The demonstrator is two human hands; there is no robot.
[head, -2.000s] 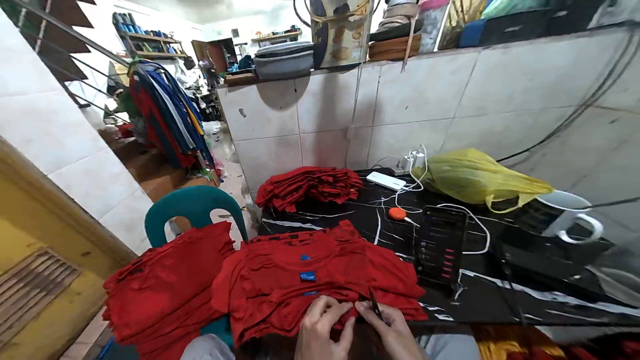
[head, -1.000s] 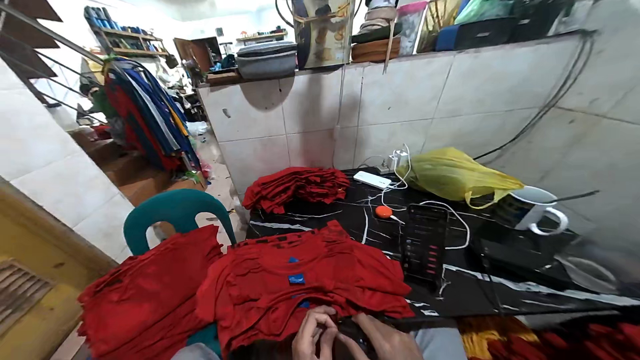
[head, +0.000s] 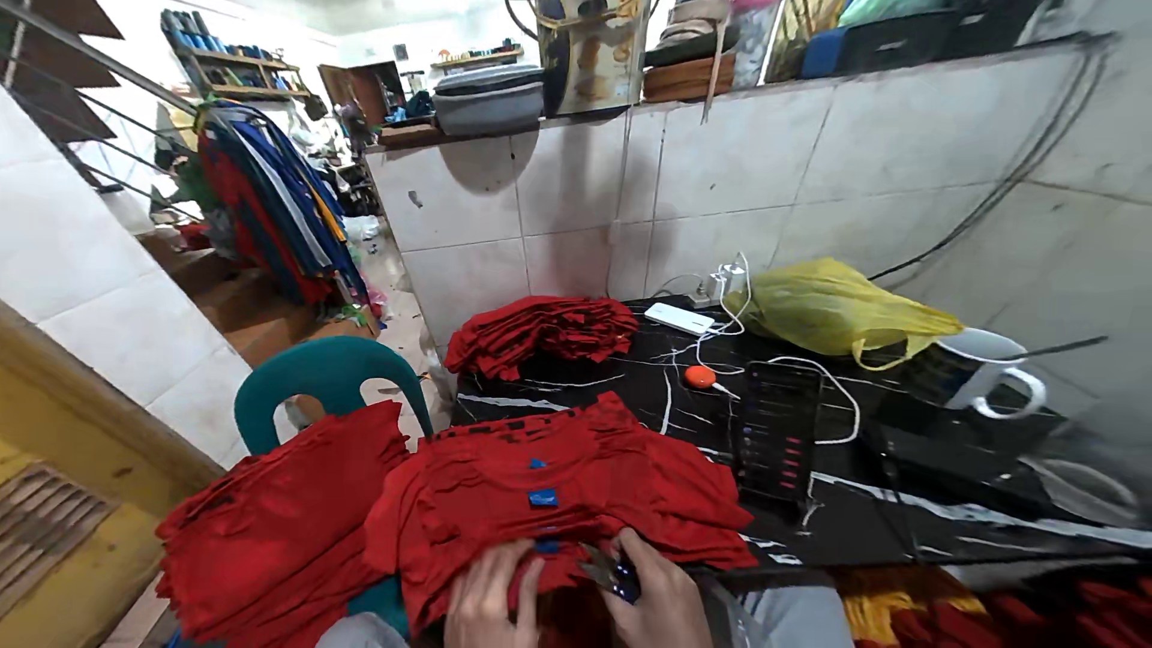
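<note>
Red shirts (head: 549, 477) with small blue neck labels (head: 544, 498) lie layered over the front edge of the black marble-patterned table. My left hand (head: 493, 598) grips the red fabric of the nearest shirt beside its blue label. Just to the right, my right hand (head: 655, 594) holds small dark-handled thread snips (head: 619, 576), their metal blades pointing left at the fabric. Part of the shirt under my hands is hidden. A second stack of red garments (head: 288, 504) rests on the green plastic chair (head: 333, 364) at left, and a folded red pile (head: 540, 333) sits at the back of the table.
A phone (head: 776, 432) with a lit screen lies right of the shirts, near an orange round object (head: 699, 376), white cables and a white power bank (head: 679, 319). Farther right are a yellow plastic bag (head: 828, 306) and a white mug (head: 981, 369). A tiled wall (head: 738, 180) stands behind.
The snips, largely hidden by my right hand a second ago, now show their blades beside the fabric. My hands remain close together at the near edge of the shirts.
</note>
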